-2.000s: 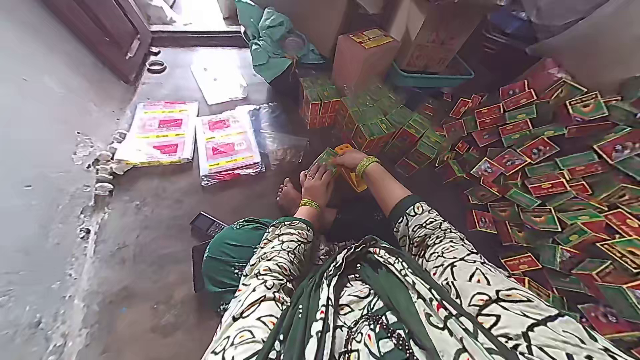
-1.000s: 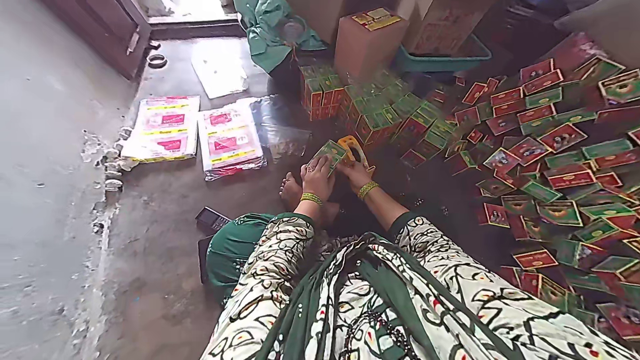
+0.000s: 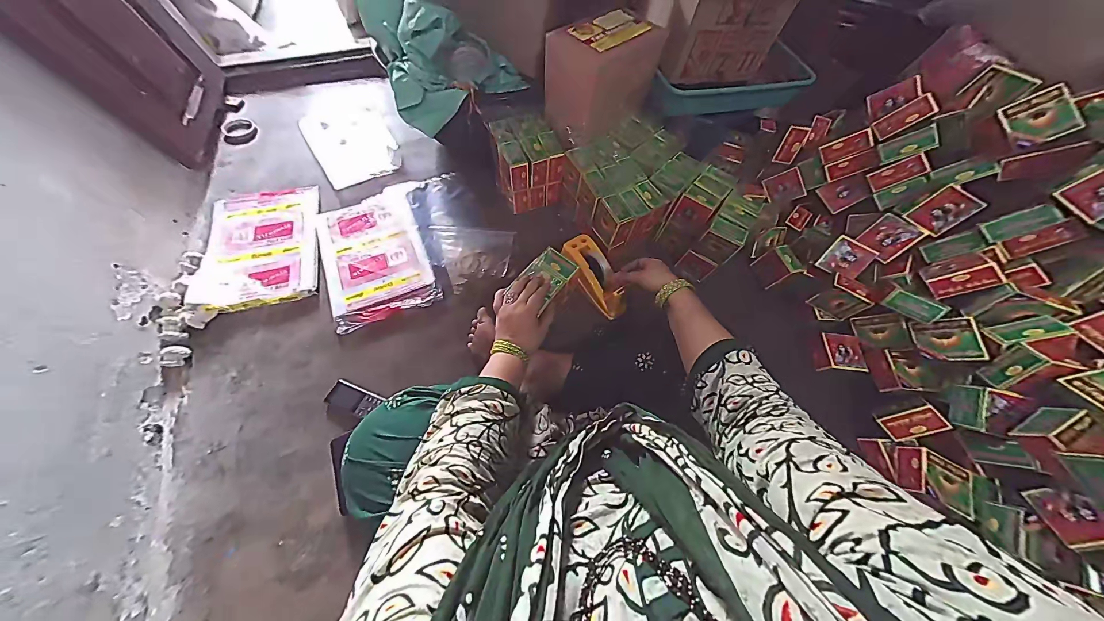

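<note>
My left hand (image 3: 522, 315) holds a small green box (image 3: 552, 274) with a yellow border, its fingers spread over the near side. Just right of the box, a yellow tape dispenser (image 3: 595, 280) stands tilted, with a roll of tape in it. My right hand (image 3: 651, 274) is at the dispenser's right side, fingertips bunched close to the roll; whether they pinch tape is too small to tell. Behind the dispenser, green and red boxes (image 3: 634, 211) stand packed in rows.
Many loose green and red boxes (image 3: 949, 267) lie heaped at the right. Two stacks of printed plastic packets (image 3: 375, 254) lie at the left, beside clear bags (image 3: 470, 250). A carton (image 3: 599, 78) and a teal tub (image 3: 733, 97) stand at the back. A keypad phone (image 3: 352, 398) lies near my left knee.
My right hand has moved from on the tape dispenser to its right side, leaving more of the dispenser in view. My left hand stays at the green box.
</note>
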